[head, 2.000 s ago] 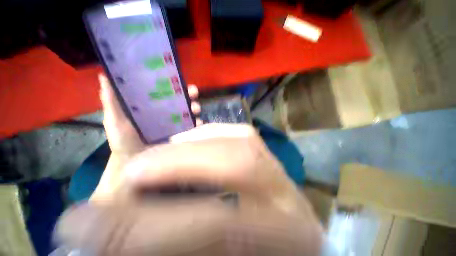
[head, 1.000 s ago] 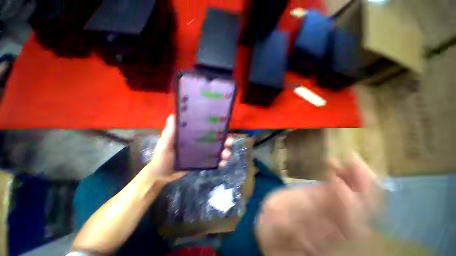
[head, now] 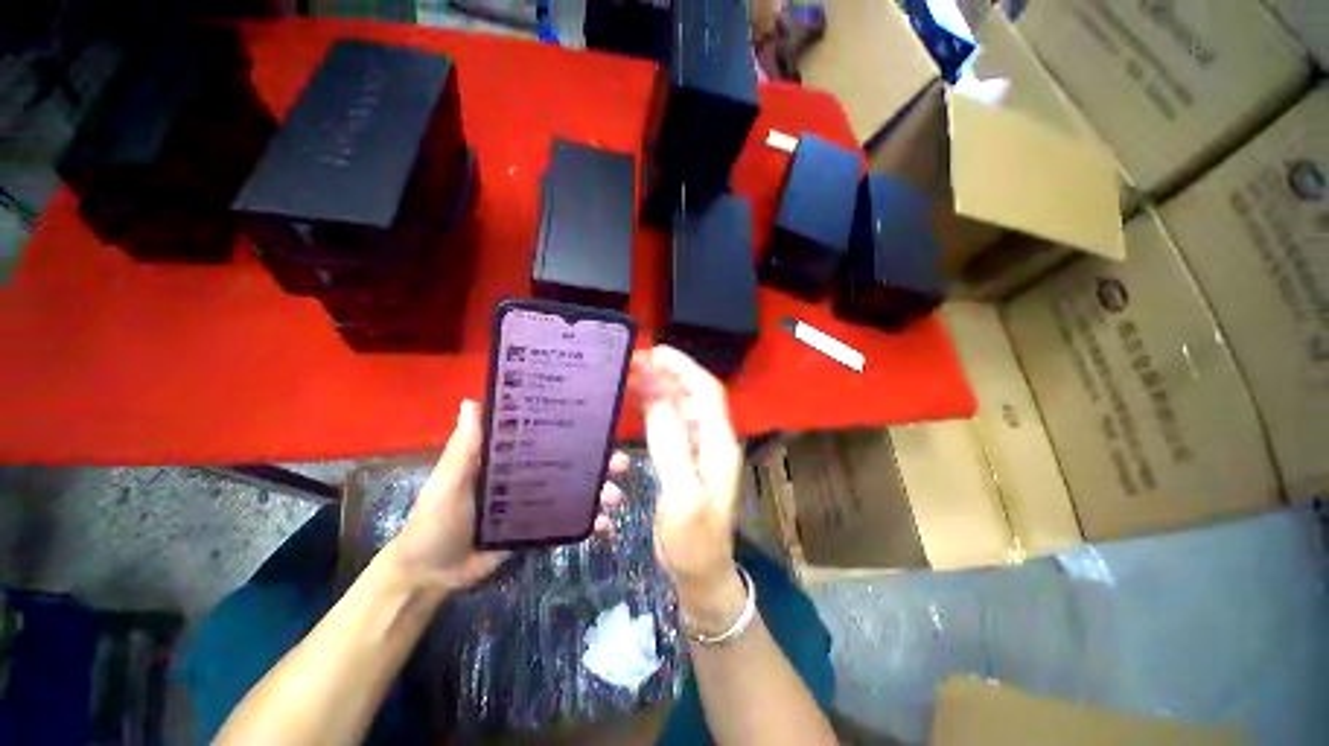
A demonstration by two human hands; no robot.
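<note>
A dark smartphone (head: 554, 426) stands tilted towards me in the middle of the view, its lit pinkish screen showing a list of chat rows. My left hand (head: 449, 510) holds it from below and behind, with the thumb on its left edge and fingertips showing at its right edge. My right hand (head: 691, 474) is raised just right of the phone, bare and holding nothing, with its fingers extended near the phone's right edge. Whether it touches the phone is unclear.
Black boxes (head: 357, 139) are stacked on the red table (head: 131, 379), with smaller ones (head: 711, 270) at right beside a white strip (head: 828, 346). Plastic-wrapped goods (head: 510, 656) with crumpled white paper (head: 622, 646) lie between my knees. Brown cartons (head: 1151, 386) stand at right.
The phone's screen has changed from message bubbles to a chat list. My right hand has moved from the lower right to beside the phone. The view now takes in more of the table.
</note>
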